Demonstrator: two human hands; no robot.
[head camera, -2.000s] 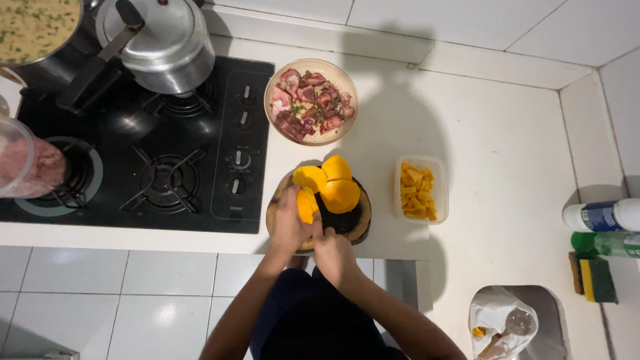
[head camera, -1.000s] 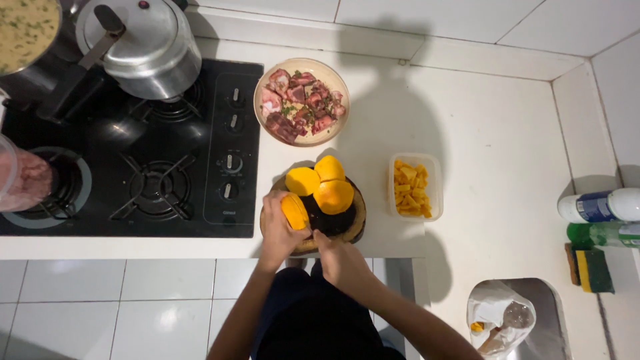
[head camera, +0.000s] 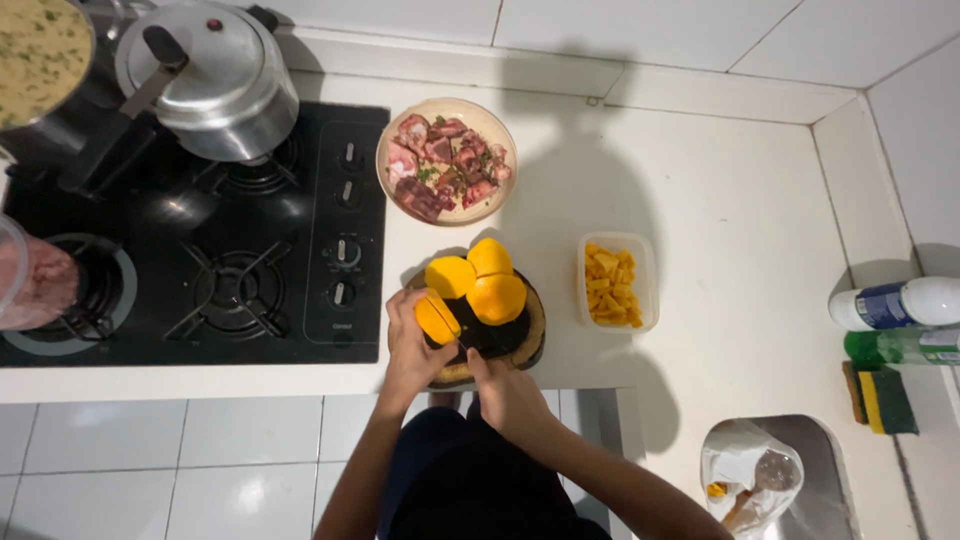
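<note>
My left hand (head camera: 412, 349) grips a peeled orange-yellow piece, perhaps squash or mango (head camera: 437, 316), which shows a cut line along it. It is over the left part of a round wooden board (head camera: 535, 330) with a dark middle. My right hand (head camera: 510, 397) is closed around a knife, mostly hidden; a bit of thin blade (head camera: 462, 346) shows at the piece's lower end. Several more orange-yellow pieces (head camera: 496, 298) rest on the back of the board. To the right, a clear plastic container (head camera: 646, 300) holds cut orange-yellow chunks (head camera: 611, 285).
A plate of raw meat (head camera: 448, 169) lies behind the board. The black gas cooktop (head camera: 232, 225) at left bears a pressure cooker (head camera: 225, 90), a pot of soup (head camera: 45, 60) and a tub of pinkish food (head camera: 37, 281). Bottles (head camera: 892, 304), sponges (head camera: 889, 397) and a sink with a plastic bag (head camera: 739, 450) are at right.
The piece in my left hand shows a long cut line that is not plain two seconds ago. Both hands stay over the front of the board.
</note>
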